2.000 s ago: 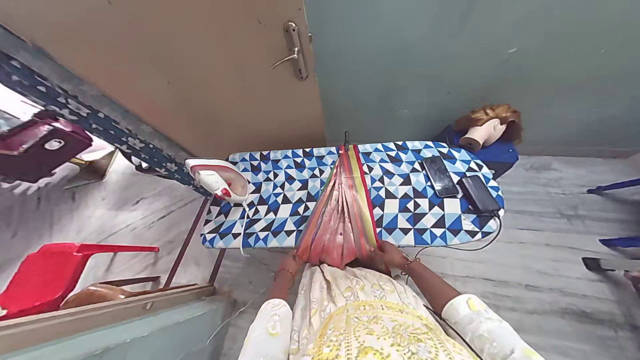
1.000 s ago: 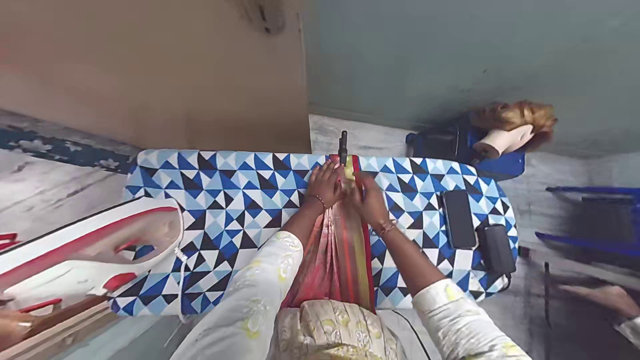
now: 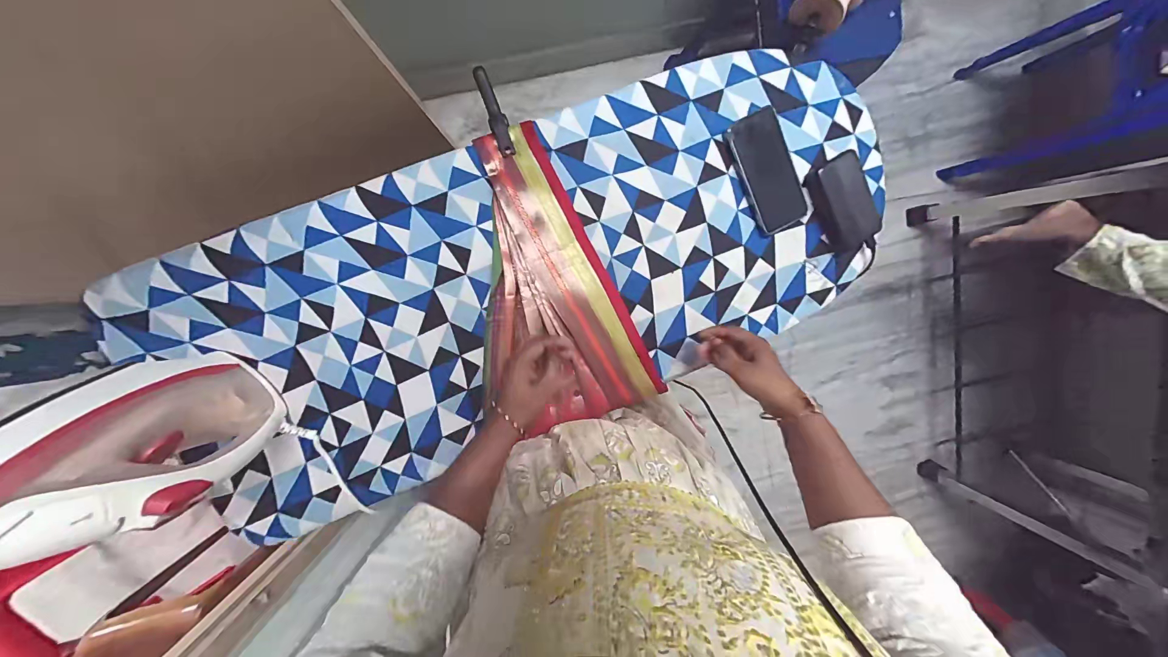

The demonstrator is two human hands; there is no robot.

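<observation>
A pleated, striped cloth (image 3: 547,265) in pink, yellow and red lies across an ironing board (image 3: 383,265) with a blue, black and white triangle print. A black clip (image 3: 495,111) grips its narrow end at the far edge. My left hand (image 3: 540,379) rests on the near, wider part of the cloth, blurred, its grip unclear. My right hand (image 3: 746,360) is to the right of the cloth at the board's near edge, thumb and fingertips together; whether something small and clear is between them cannot be told.
A white and red iron (image 3: 155,447) stands at the board's left end. A black smartphone (image 3: 766,171) and a black case (image 3: 844,201) lie at the right. A black cable (image 3: 766,511) hangs near my right arm. Another person's hand (image 3: 1040,225) shows at the right, by metal frames.
Both hands have moved from the clip end of the cloth back to its near part, the right one now off to its side. The view has turned.
</observation>
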